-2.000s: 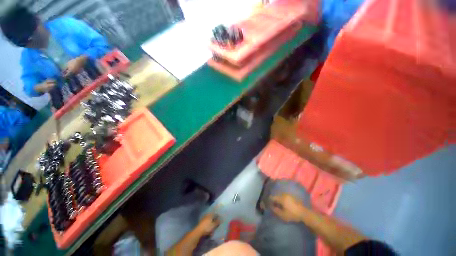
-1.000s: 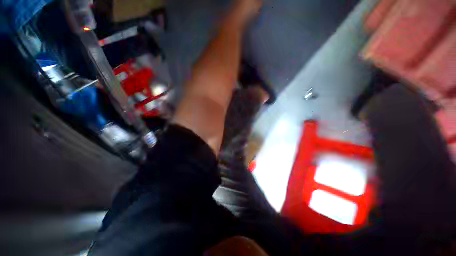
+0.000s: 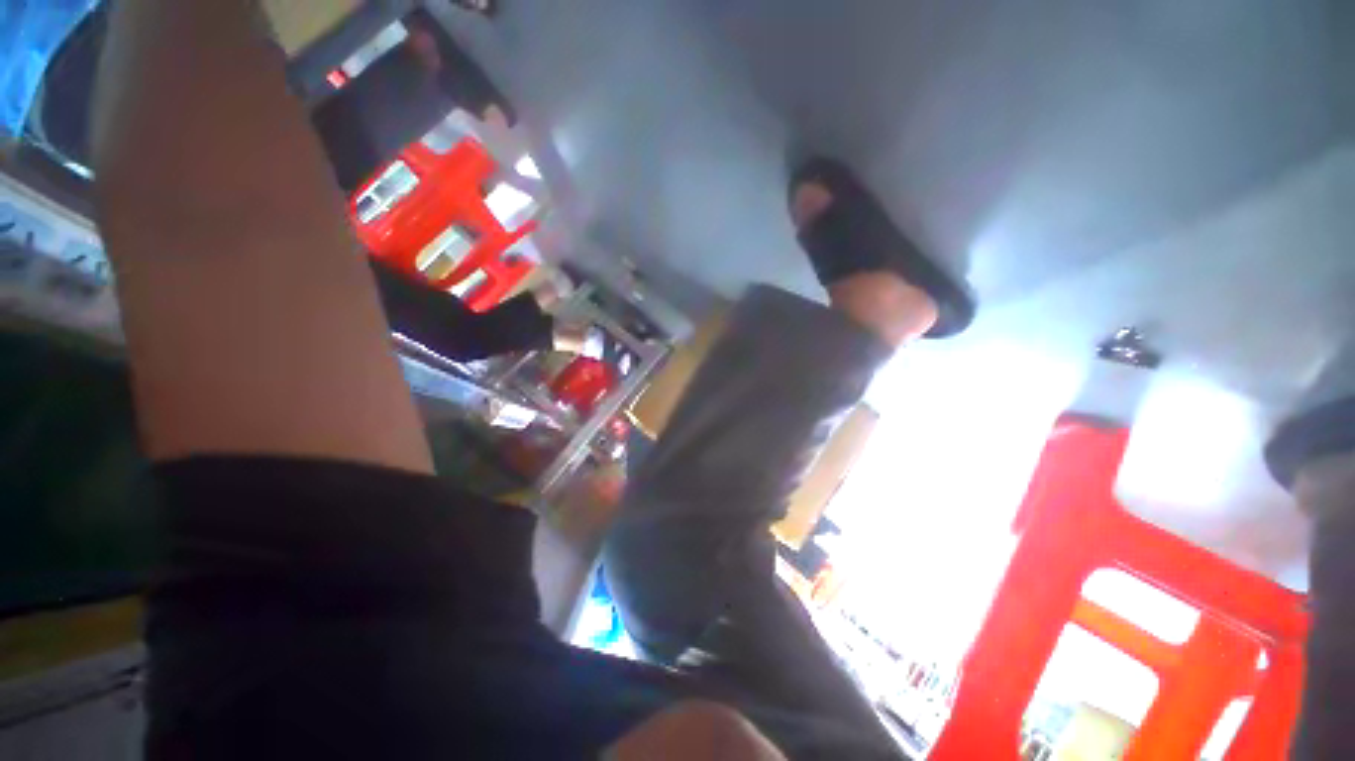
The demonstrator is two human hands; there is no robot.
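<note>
A bare forearm (image 3: 268, 253) with a black sleeve (image 3: 342, 595) rises along the left side of the view; it appears to be my left arm. Its hand is cut off beyond the top edge. My right hand is not in view. A small dark, shiny metal piece (image 3: 1129, 348) lies on the grey floor, right of my foot in a black sandal (image 3: 880, 245). What the hands hold, if anything, is hidden.
A bright red plastic stool (image 3: 1040, 535) with openings stands at the lower right. Another red stool (image 3: 431, 208) is at the upper left beside dark-clothed limbs. My grey trouser leg (image 3: 728, 431) crosses the middle. A green surface (image 3: 67, 461) shows at the left edge.
The view has swung from the bench and trays down to the floor. The forearm has shifted left in the picture, and its hand is out of frame.
</note>
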